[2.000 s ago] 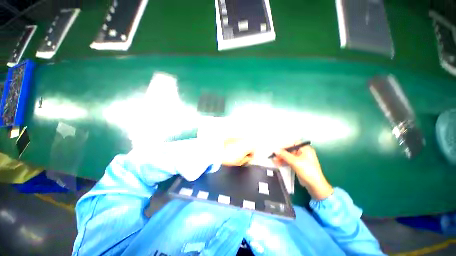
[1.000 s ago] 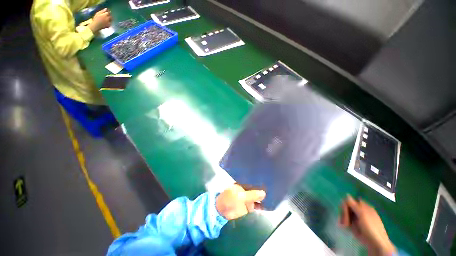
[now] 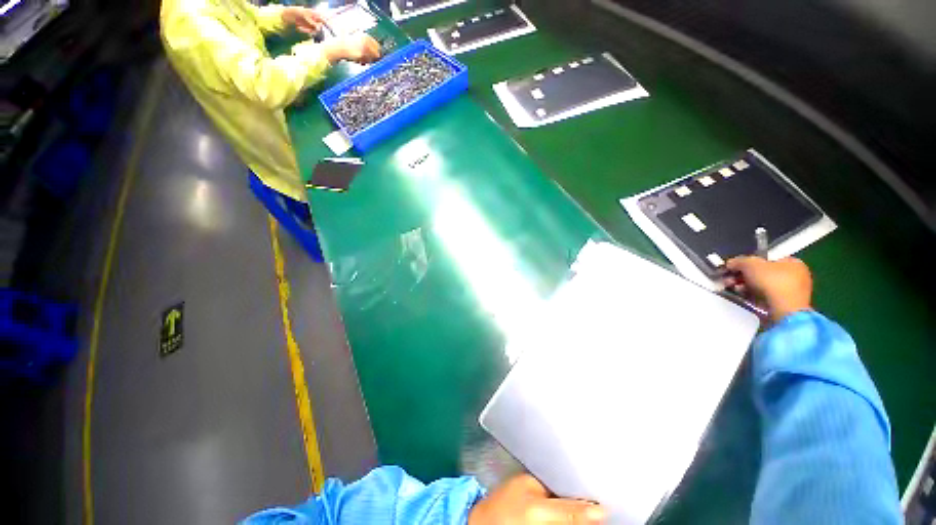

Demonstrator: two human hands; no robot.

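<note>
A pale slab (image 3: 626, 379) with rounded corners and a plain bright face is tilted over the bench in front of me. My left hand (image 3: 539, 505), cut off by the bottom edge, grips its near edge. My right hand (image 3: 775, 284) is closed around a thin stick (image 3: 761, 242) that sticks up above the fingers. Its fingertips are at the near edge of a dark panel (image 3: 734, 210) with white tabs on a white backing, beside the slab's far right corner. Whether they also grip the slab or the panel is unclear.
More dark panels (image 3: 572, 88) lie along the dark green conveyor. A blue parts bin (image 3: 395, 95) stands far left on the bench, near a small dark piece (image 3: 335, 174) and clear film (image 3: 414, 253). A person in a yellow smock (image 3: 236, 67) works beyond.
The see-through dark sheet raised in my left hand is out of view; that hand now holds the pale slab. My right hand has moved to the dark panel's edge. The view has shifted.
</note>
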